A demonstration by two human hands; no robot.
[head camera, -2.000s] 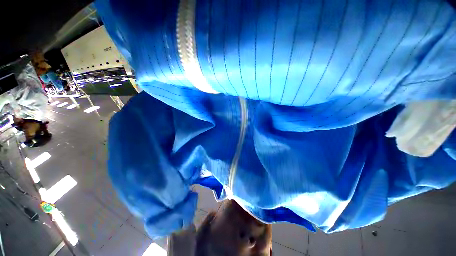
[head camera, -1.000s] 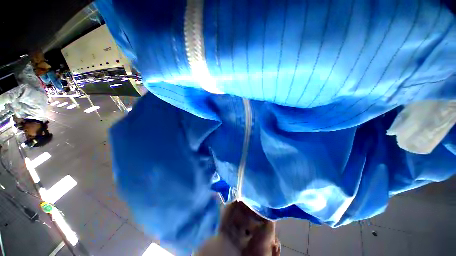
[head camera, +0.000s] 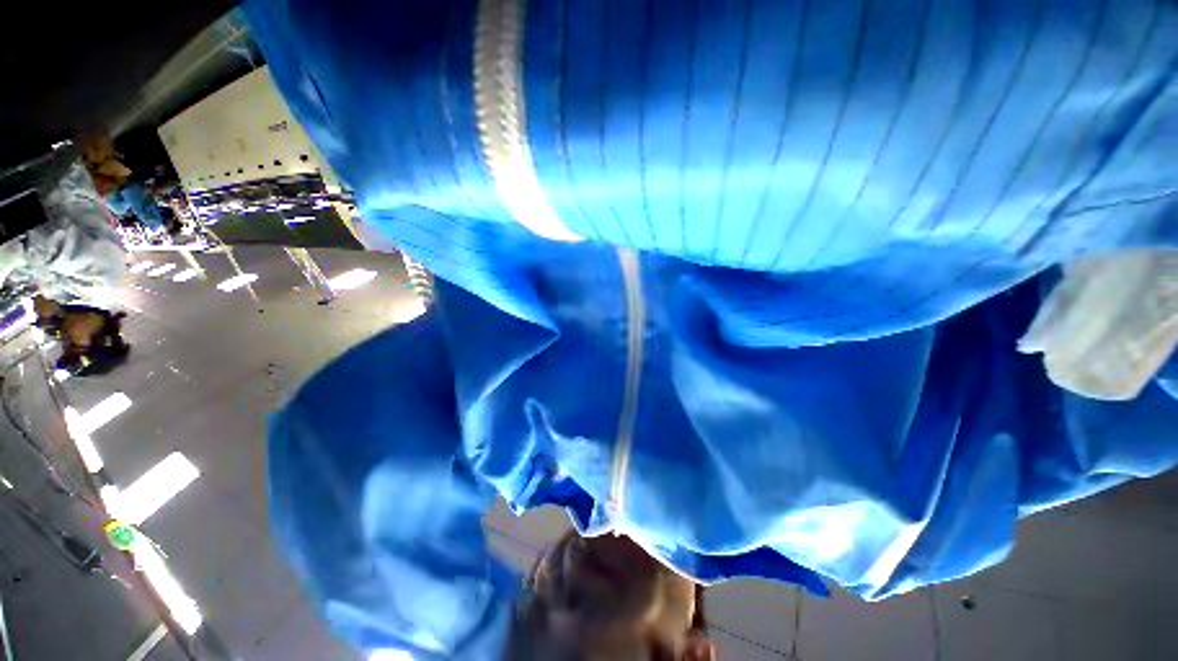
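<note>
A blue smock (head camera: 775, 142) with thin dark stripes and a pale zip fills most of the view, very close to the camera. A bent blue sleeve (head camera: 375, 484) is at the lower left; its hand does not show. A whitish, crumpled piece (head camera: 1111, 323) lies against the blue cloth at the right edge; I cannot tell whether it is a glove or cloth. A blurred, dark brown part of a person's head (head camera: 607, 600) is at the bottom. I see neither of my hands clearly and no work item.
The surroundings look upside down. A person in pale clothing (head camera: 71, 252) is at the far left. A cream cabinet or machine (head camera: 246, 129) is at the upper left. Bright white light strips (head camera: 155, 484) and a cable (head camera: 78, 549) show at the lower left; grey panels show at the bottom right.
The sleeve at the left swung right and lower, then back left and lower, uncovering more background above it. The smock and head shifted slightly. The whitish piece moved slightly right.
</note>
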